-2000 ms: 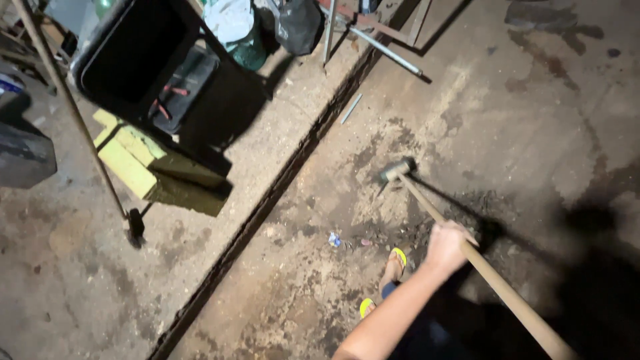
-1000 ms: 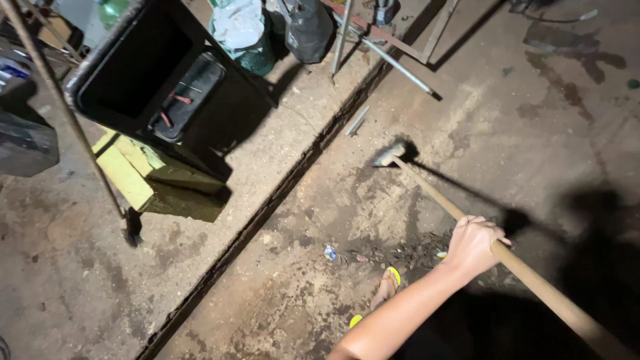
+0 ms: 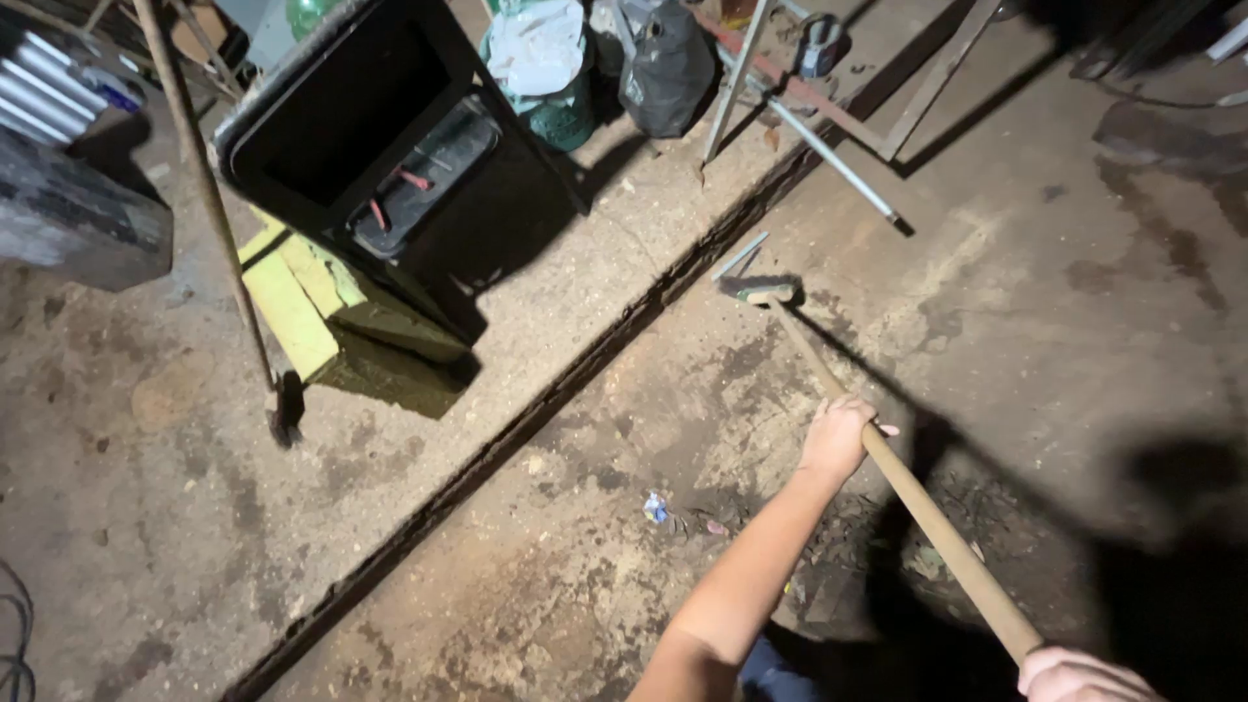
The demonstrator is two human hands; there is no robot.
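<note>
My left hand (image 3: 840,437) is closed around the middle of a long wooden broom handle (image 3: 936,526). At the bottom right edge my right hand (image 3: 1082,675), partly cut off by the frame, grips the same handle lower down. The narrow broom head (image 3: 766,294) rests on the stained floor near the raised concrete ledge, beside a short metal rod (image 3: 741,257). Closer to my body lie a small blue and white wrapper (image 3: 655,507) and a patch of dark debris and leaves (image 3: 975,517), partly in shadow.
A concrete ledge (image 3: 585,341) crosses diagonally. On it stand a black chair-like frame (image 3: 341,127) with red-handled tools, a yellow block (image 3: 292,302), a black bag (image 3: 667,73) and a green bucket (image 3: 561,117). A long-handled tool (image 3: 210,195) leans at left. A metal tube (image 3: 838,166) juts over the edge.
The broom head has moved toward the short metal rod by the ledge. My right hand has come into view at the bottom right. The yellow sandals seen earlier are now mostly hidden.
</note>
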